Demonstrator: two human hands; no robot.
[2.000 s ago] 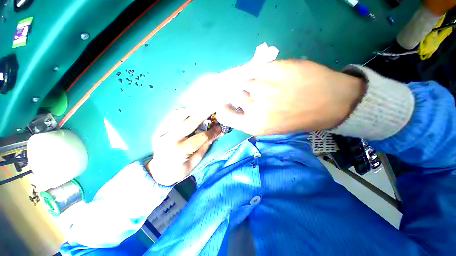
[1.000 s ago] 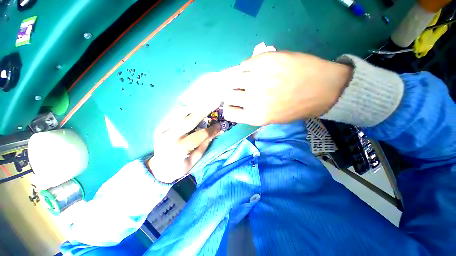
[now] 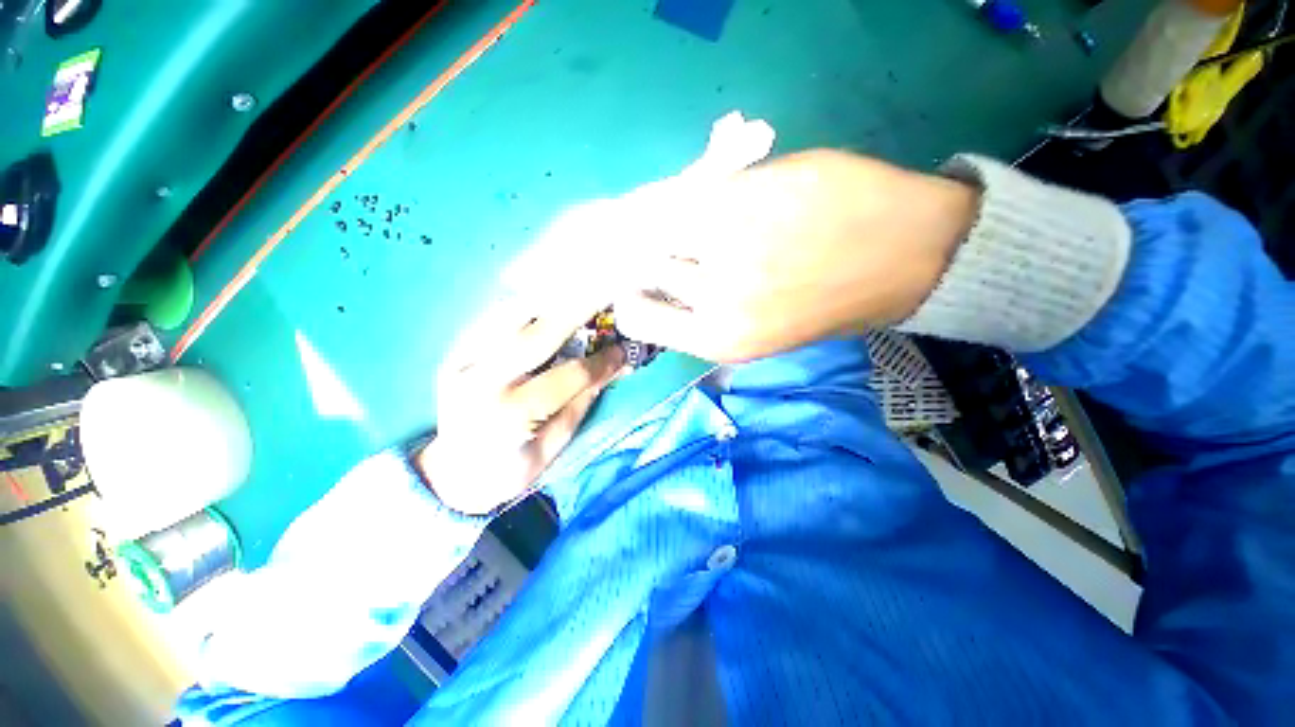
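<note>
A small dark round module (image 3: 602,335) with gold and orange spots shows between my hands above the green mat. My left hand (image 3: 518,398) holds it from the left, with the fingers around its edge. My right hand (image 3: 774,263) is bent over it from the right, its fingertips at the module; glare and the fingers hide what they grip. A white work glove (image 3: 739,142) lies behind my hands, mostly washed out by glare.
Black specks (image 3: 372,220) lie on the green mat (image 3: 469,171). A white roll (image 3: 164,447) and a solder spool (image 3: 192,554) stand at left. A black compartment tray (image 3: 1030,419) is at right. Yellow-handled cutters (image 3: 1214,97) lie at upper right, a blue marker (image 3: 1006,14) at the top.
My right hand has shifted slightly left and its fingers have changed their pose over the module. My left hand stays around the module, nearly still.
</note>
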